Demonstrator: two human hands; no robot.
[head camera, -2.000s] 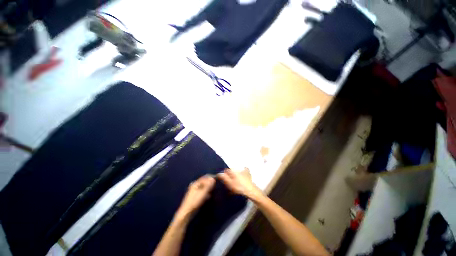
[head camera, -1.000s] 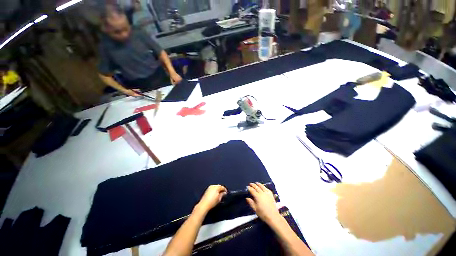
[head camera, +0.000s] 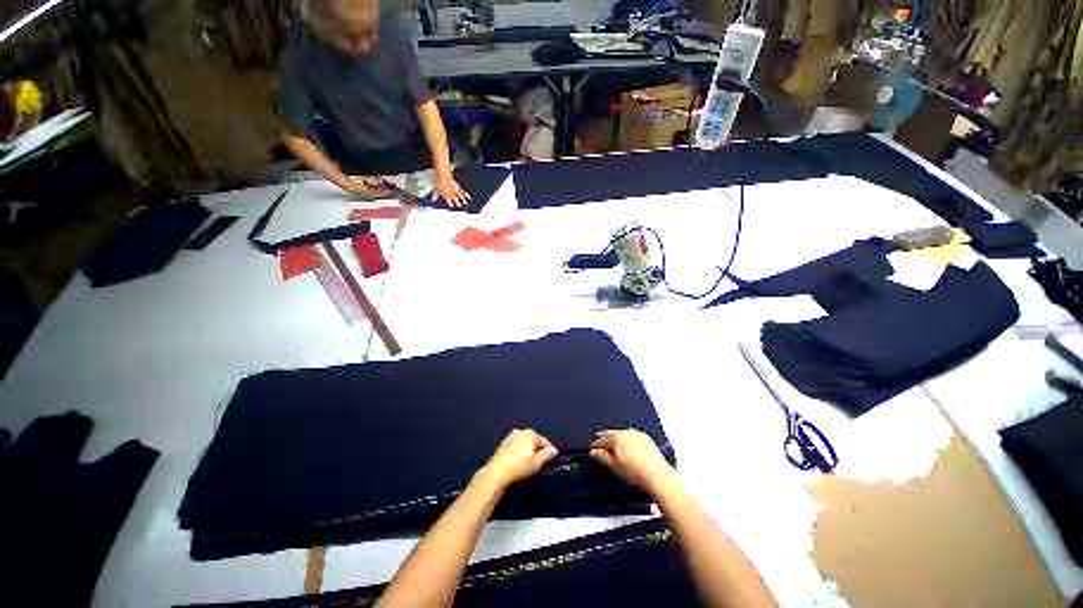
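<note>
A thick stack of dark cut panels lies in front of me, with a thin pale broken line along its near edge. My left hand pinches the near edge of the top panel right of the stack's middle. My right hand pinches the same edge near the right end, a short way from my left hand. A second dark stack with a yellowish edge line lies nearest me, cut off by the bottom of the picture and partly hidden by my forearms.
Open shears and folded dark cloth lie to the right. A cutting machine with a cord stands mid-table. Red pieces and a brown ruler lie beyond the stack. A person works at the far side.
My hands have moved from the near stack to the near edge of the farther stack. In the last second they stay on that edge. The view has swung up and left, showing the far person.
</note>
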